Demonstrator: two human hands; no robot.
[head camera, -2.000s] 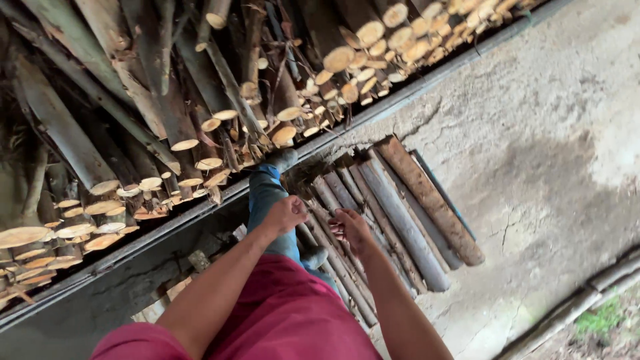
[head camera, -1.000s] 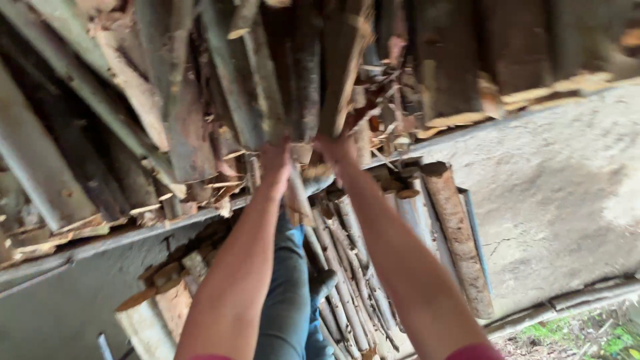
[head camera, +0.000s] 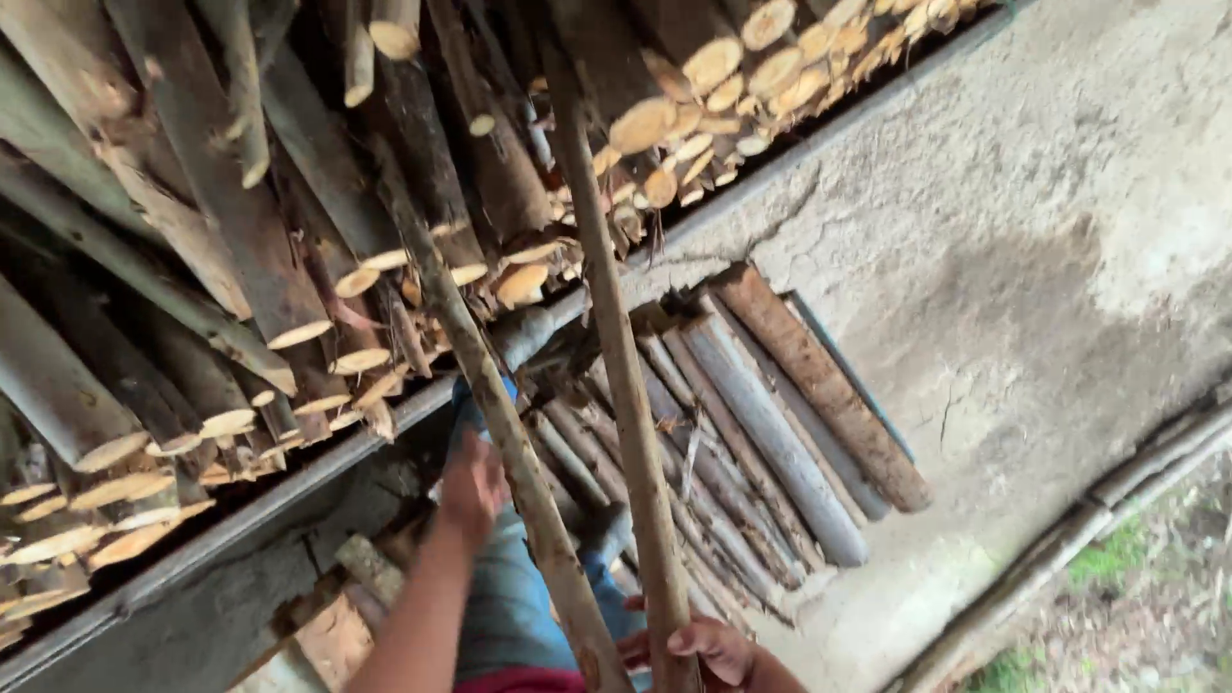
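Note:
Two long, thin wooden poles slant down from the wood stack toward the person's body. My right hand (head camera: 707, 650) is closed around the lower end of the right pole (head camera: 621, 375). The left pole (head camera: 515, 452) passes just beside those fingers; whether they also touch it is unclear. My left hand (head camera: 474, 481), blurred, is at the left side of the left pole, over the blue trouser leg, with its grip hard to make out. The upper ends of both poles lie among the stacked logs (head camera: 298, 332).
A row of cut logs (head camera: 780, 433) lies on the concrete floor (head camera: 1001, 318) right of the legs. More cut wood (head camera: 332, 630) is at the lower left. A metal rail (head camera: 241, 515) edges the stack. Long poles (head camera: 1068, 544) border grass at the right.
Both hands were up at the stack one second ago; now they are lower, nearer the body. Two long poles now extend from the stack down to the right hand.

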